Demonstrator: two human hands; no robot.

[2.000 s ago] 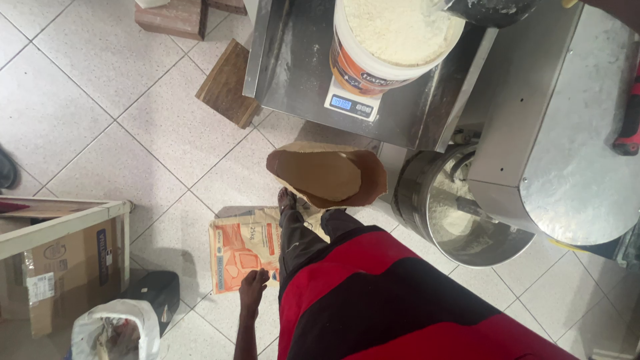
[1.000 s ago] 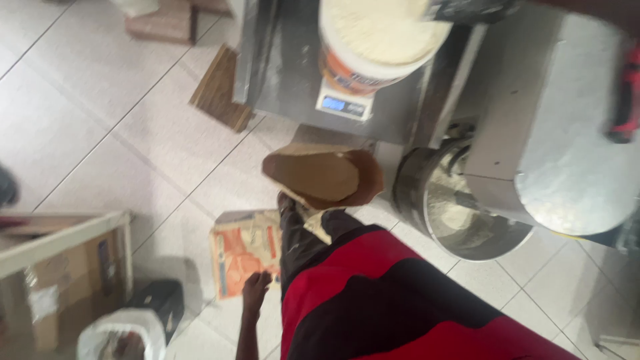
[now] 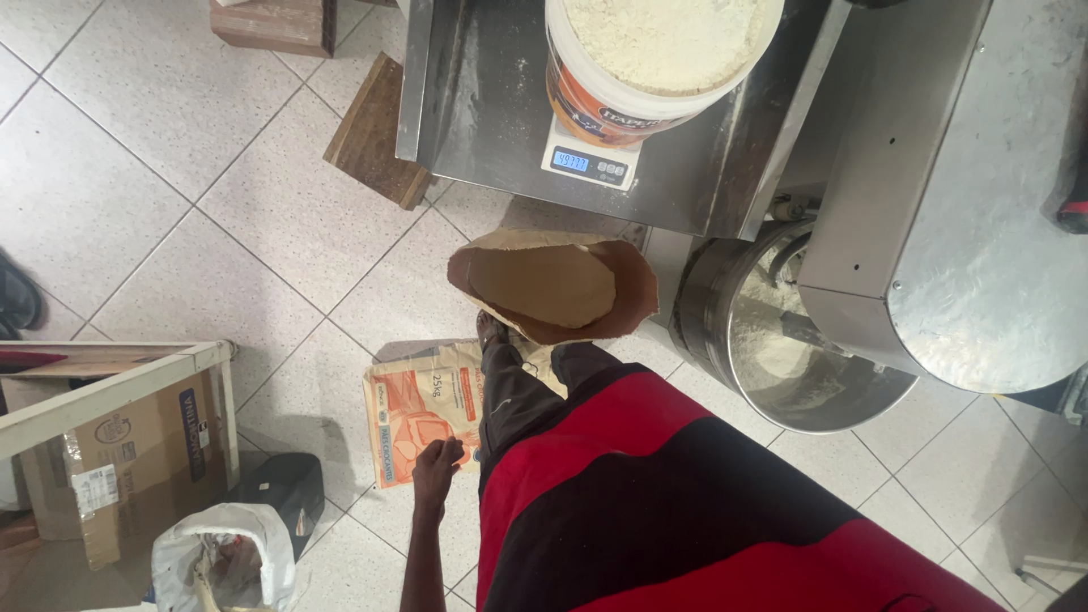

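Note:
My left hand [image 3: 438, 463] hangs beside my apron with its fingers curled and nothing visible in them, above a printed paper flour sack [image 3: 416, 408] on the floor. My right hand is out of view. An opened brown paper sack [image 3: 552, 285] stands upright in front of my legs, with pale flour inside. A white plastic bucket [image 3: 586, 102] heaped with flour [image 3: 667, 38] sits on a digital scale [image 3: 591, 161] with a lit display. To the right, the steel mixer bowl [image 3: 739, 340] holds flour around its hook.
The scale rests on a steel table [image 3: 484, 127]. A mixer housing [image 3: 994, 221] overhangs the bowl. Wooden blocks [image 3: 378, 132] lie on the tiled floor. At left are a white-framed rack [image 3: 110, 387], a cardboard box [image 3: 144, 459], a black container [image 3: 285, 493] and a lined bin [image 3: 276, 544].
The dark container held over the bucket's right side has moved up, mostly out of view; only a dark edge shows at the top. My left hand stays at my side.

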